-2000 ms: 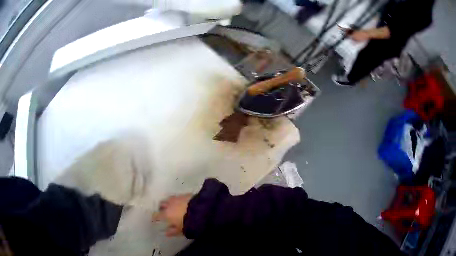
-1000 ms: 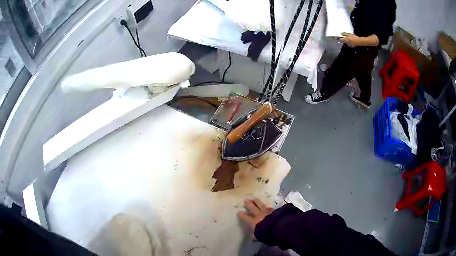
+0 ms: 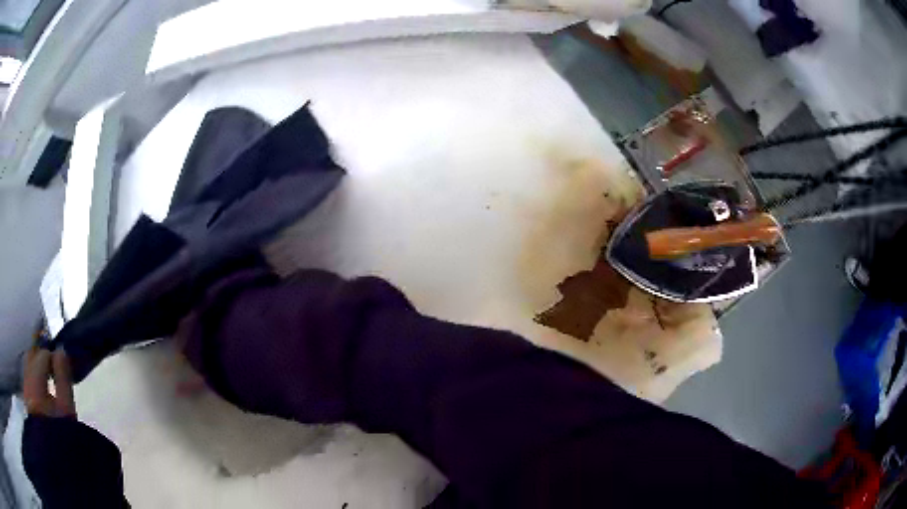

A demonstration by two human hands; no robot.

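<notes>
A dark garment piece (image 3: 214, 234) lies folded and bunched on the left part of the cream pressing table cover (image 3: 448, 129). My left hand (image 3: 50, 380) is at the far left, its fingers closed on the garment's lower left end. My right arm reaches across the table from the lower right. My right hand (image 3: 191, 366) is blurred and mostly hidden at the cuff, by the garment's lower edge; its grip cannot be seen. The steam iron (image 3: 686, 244), with an orange-brown wooden handle, rests on the metal iron rest (image 3: 656, 149) at the right.
A brown scorched patch (image 3: 587, 298) marks the cover beside the iron. Dark patterned cords (image 3: 835, 134) run right from the iron. A white board (image 3: 328, 38) spans the back. A blue crate (image 3: 863, 358) and a red plastic item (image 3: 845, 472) stand on the floor at right.
The view has shifted left, so the iron appears farther right. My right hand has moved from near the iron to the left side. My left hand and the dark garment are now in view.
</notes>
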